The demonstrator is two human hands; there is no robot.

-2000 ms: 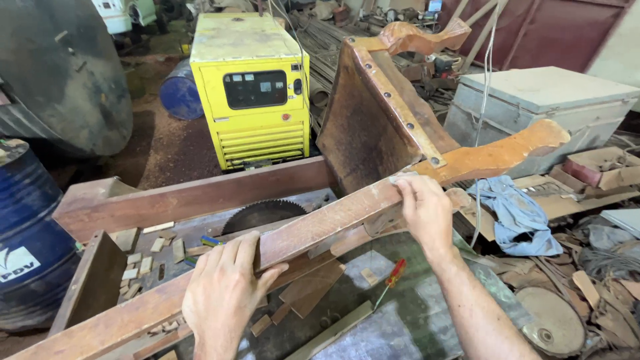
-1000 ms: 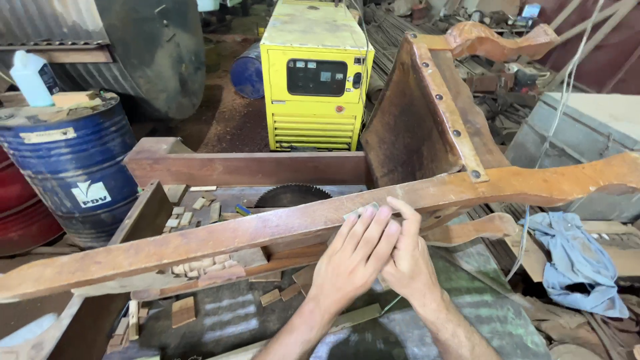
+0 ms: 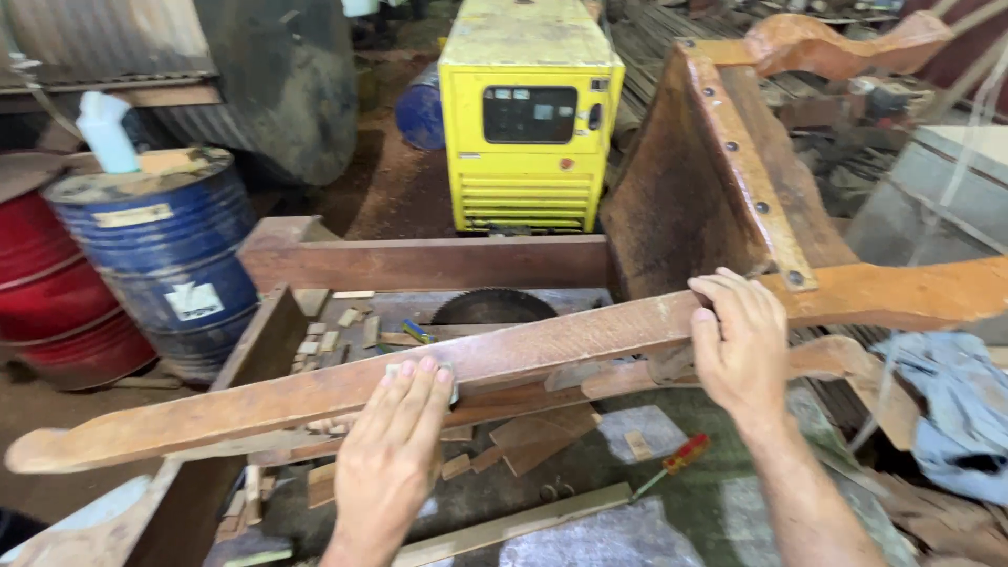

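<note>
A long wooden chair leg (image 3: 551, 342) slants across the view and joins a chair with a studded leather back or seat (image 3: 677, 173) at the right. Flat on the leg's upper face lies my left hand (image 3: 394, 449), pressing a small pale pad (image 3: 454, 378), possibly folded sandpaper, mostly hidden under the fingers. My right hand (image 3: 740, 339) grips the same leg near the studded crosspiece (image 3: 744, 173), thumb on the near side. Below the leg, a screwdriver (image 3: 683, 454) with a red and yellow handle rests on the worktable (image 3: 614, 543).
A circular saw blade (image 3: 494, 307) stands up from the table behind the leg, near small wood offcuts (image 3: 319, 339). Beyond are a yellow generator (image 3: 531, 118), a blue drum (image 3: 169, 260) and a red drum (image 3: 63, 276). Light blue cloth (image 3: 953, 409) lies at the right.
One second ago both hands were together at the leg's middle. Now they are apart: my left hand is farther left with the pad, my right hand on the leg near the crosspiece.
</note>
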